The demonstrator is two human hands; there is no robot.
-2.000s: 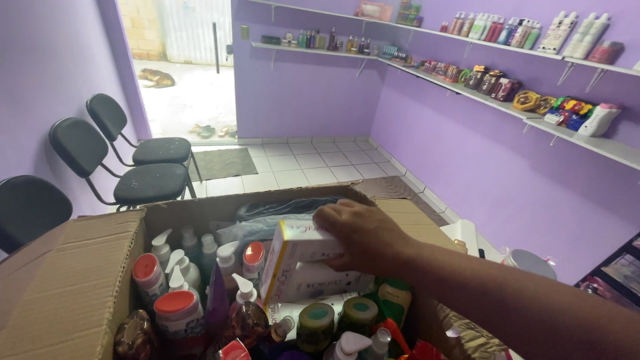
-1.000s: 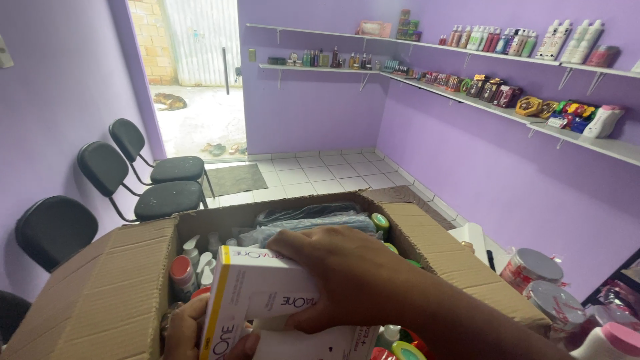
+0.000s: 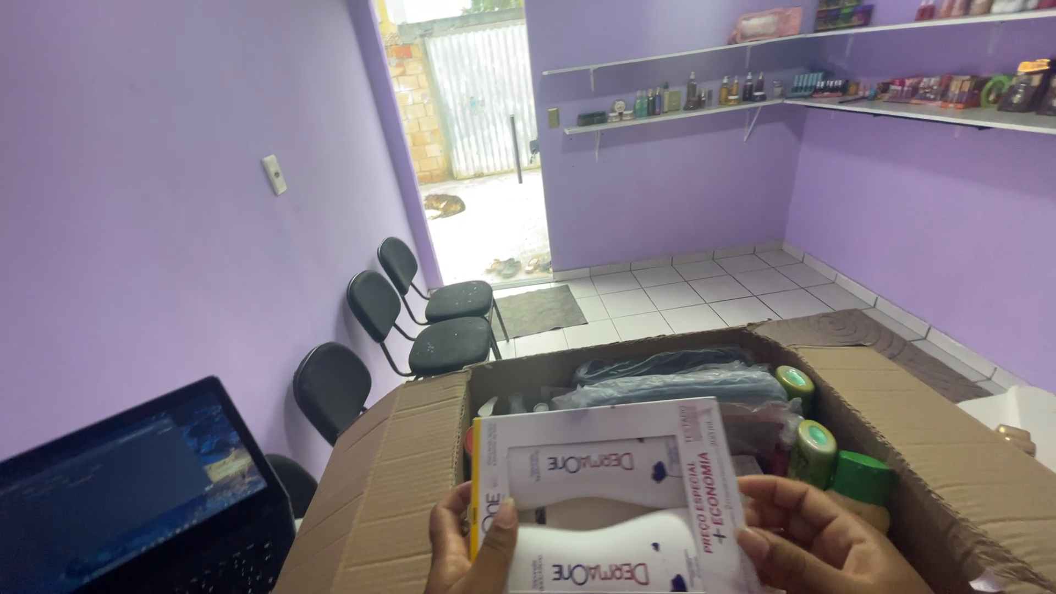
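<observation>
A white DermaOne twin-pack carton (image 3: 606, 417) with a yellow edge is held upside down to my view above an open cardboard box (image 3: 396, 445). Through its window two white bottles (image 3: 598, 474) show. My left hand (image 3: 474, 540) grips the carton's left edge, thumb on the front. My right hand (image 3: 813, 540) holds the right edge with thumb and fingers. Behind the carton, in the box, lie plastic-wrapped packs (image 3: 676, 384), green-capped containers (image 3: 814, 454) and a green cap (image 3: 860, 477). The carton hides much of the box's contents.
An open laptop (image 3: 148, 478) stands at the left, close to the box flap. Black chairs (image 3: 450, 345) line the purple wall beside the doorway. Wall shelves (image 3: 676, 118) with cosmetics run along the far and right walls. A dog (image 3: 444, 205) lies outside.
My right hand has gone from gripping the carton from above to holding its right edge. The carton's windowed front now faces me. The view has swung left, bringing the laptop in.
</observation>
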